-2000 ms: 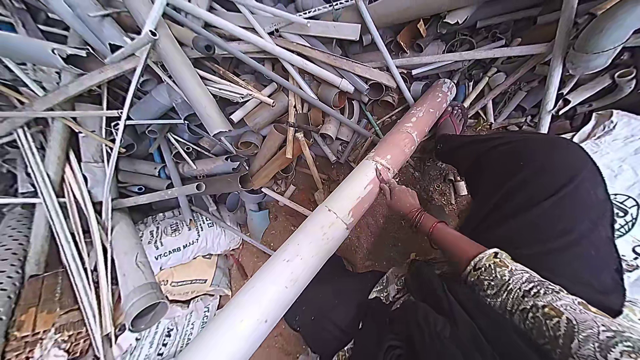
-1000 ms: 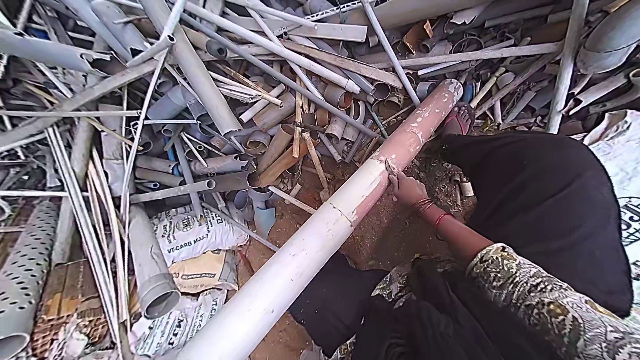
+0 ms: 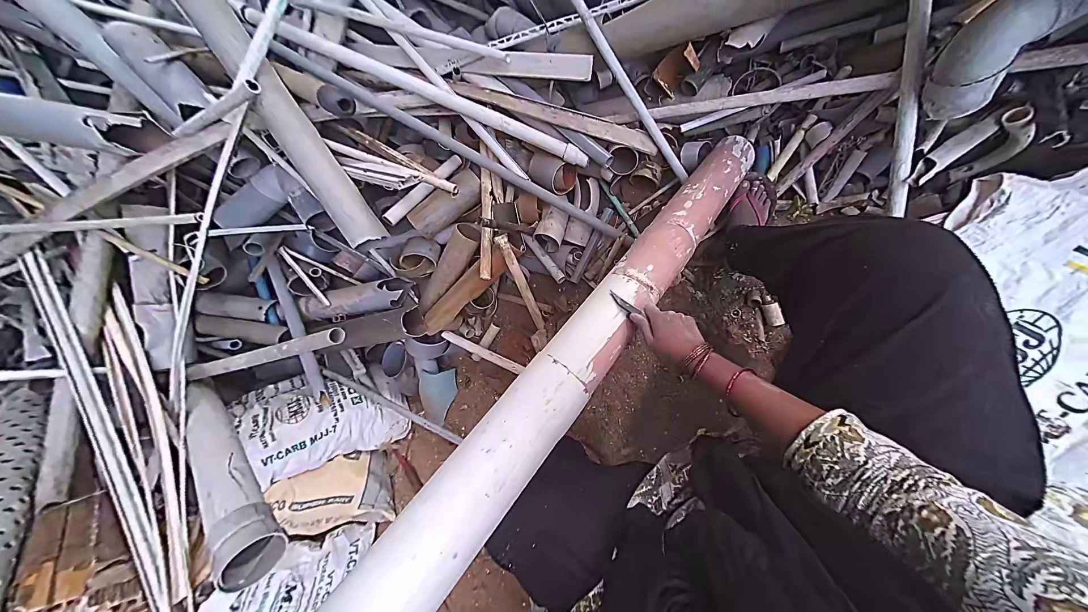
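A long plastic pipe point(image 3: 510, 425) lies aslant from the bottom edge up to my sandaled foot point(image 3: 752, 202). Its near length is off-white; its far part is reddish brown with pale flecks, and scored rings run around it. My right hand point(image 3: 671, 333), with red bangles at the wrist, grips a small dark blade point(image 3: 627, 304), whose tip touches the pipe's upper surface just below a ring. The blade's handle is hidden in my fingers. My left hand is out of the picture.
Heaped cut pipes point(image 3: 323, 153) and strips fill the left and top. Printed sacks point(image 3: 314, 425) lie at lower left, beside a wide grey pipe point(image 3: 234, 484). A white sack point(image 3: 1054, 340) is at right. Brown soil point(image 3: 671, 416) shows beneath the pipe.
My right hand has moved down along the pipe, toward me, from the reddish part to just below the ring. The blade now shows plainly in my fingers.
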